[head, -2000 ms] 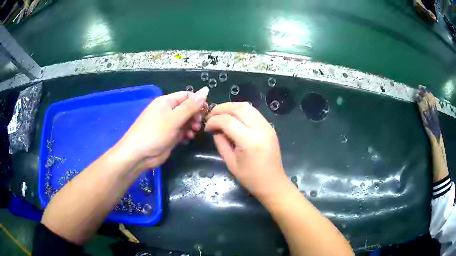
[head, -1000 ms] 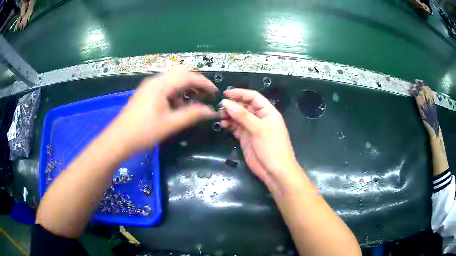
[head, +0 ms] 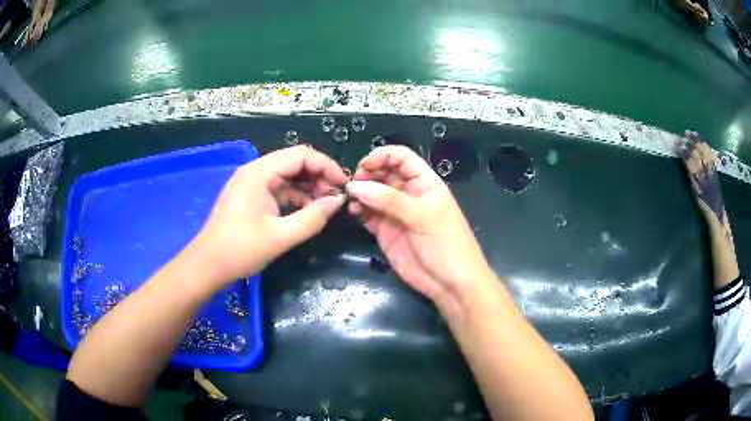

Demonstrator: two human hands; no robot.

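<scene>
My left hand [head: 268, 205] and my right hand [head: 412, 214] meet over the dark mat, fingertips together. They pinch something small and shiny between them, likely a small ring [head: 347, 174], mostly hidden by the fingers. Several silvery rings lie singly on the mat just beyond my hands, such as one ring [head: 439, 130] and another ring [head: 445, 167] on a dark round patch. The blue parts tray [head: 156, 164] is at the left, partly under my left forearm. A heap of tangled rings [head: 210, 335] lies in its near part.
A scuffed pale edge rail [head: 395, 102] runs beyond the mat [head: 494, 353], with the green belt [head: 329, 49] behind it. A crinkled plastic bag [head: 37, 201] lies left of the tray. Another person's hand [head: 700, 177] and striped sleeve are at the right edge.
My left hand, blurred and apart from my right a second ago, has come back to it. The fingertips now meet around the small shiny thing.
</scene>
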